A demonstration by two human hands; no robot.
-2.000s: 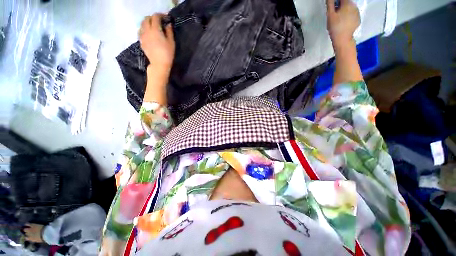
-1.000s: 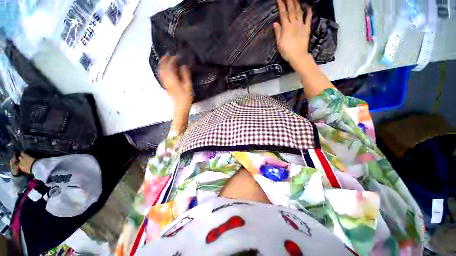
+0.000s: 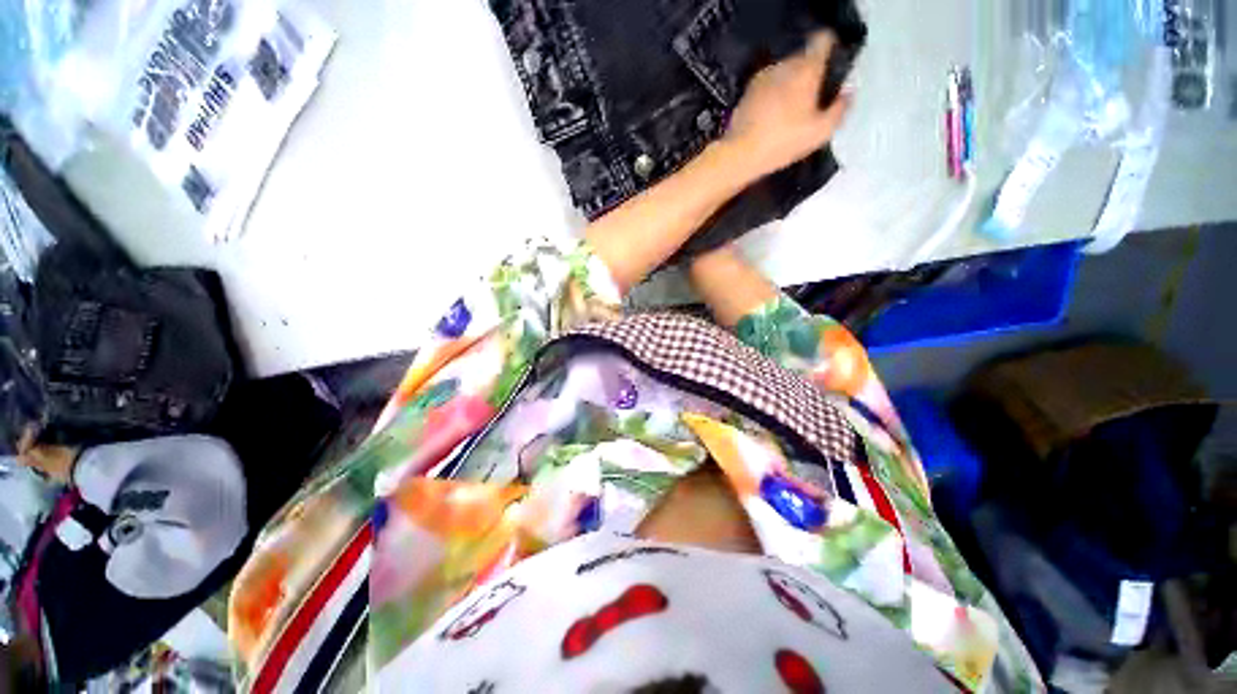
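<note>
A black-grey washed denim jacket (image 3: 611, 82) lies on the white table, its pale stitching and metal buttons showing; the top edge of the picture cuts it off. My left hand (image 3: 798, 111) reaches across the jacket from the left, its fingers closed on dark cloth at the right side. My right wrist (image 3: 729, 275) goes under the jacket's near edge, below my left forearm; the jacket hides the fingers, so their grip cannot be seen.
A stack of printed clear bags (image 3: 224, 102) lies left on the table (image 3: 407, 163). Pens (image 3: 960, 125) and clear bags with white strips (image 3: 1072, 129) lie right. A blue bin (image 3: 970, 319) is below. Another person's hand (image 3: 52, 461) is at lower left, by dark denim (image 3: 129, 339).
The jacket has been turned, and its buttons now show. My left hand has crossed to its right side. My right hand has come off its top and gone under the near edge. The view has shifted.
</note>
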